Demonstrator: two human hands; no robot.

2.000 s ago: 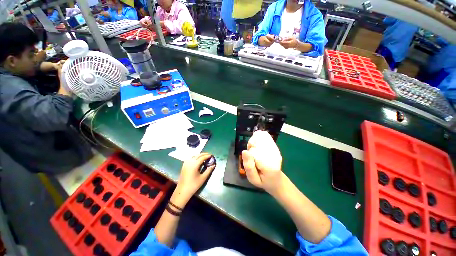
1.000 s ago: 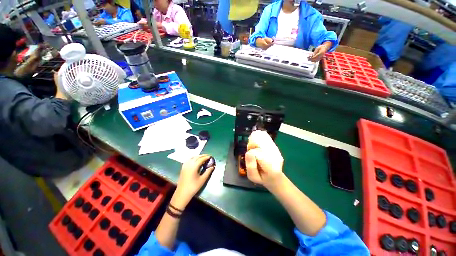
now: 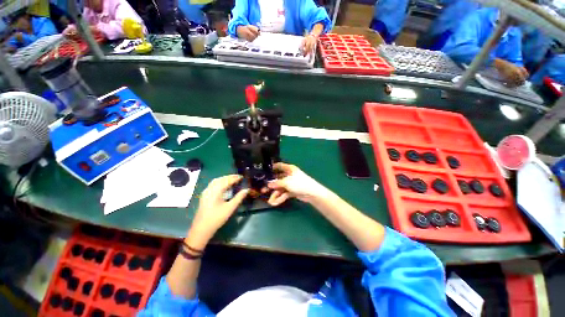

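Observation:
The black toggle press [image 3: 255, 145] stands upright on the bench in front of me. Its red handle [image 3: 251, 95] points up and no hand is on it. My left hand [image 3: 215, 204] is at the left side of the press base, fingers curled near the nest; a dark part may be at its fingertips, but it is blurred. My right hand [image 3: 293, 185] is at the right side of the base, thumb and fingers close to the orange nest [image 3: 265, 189]. What it holds cannot be told. The nest is mostly hidden by the fingers.
White paper sheets [image 3: 133, 180] and two round black parts [image 3: 179, 177] lie left. A blue control box [image 3: 106, 135] and fan [image 3: 23, 129] are farther left. A smartphone [image 3: 354, 158] and right tray [image 3: 427, 227] are right. The left tray [image 3: 107, 270] is low. Workers sit opposite.
My right hand has let go of the press handle, now raised, and moved down to the nest. My left hand has moved to the press base. The view has turned right.

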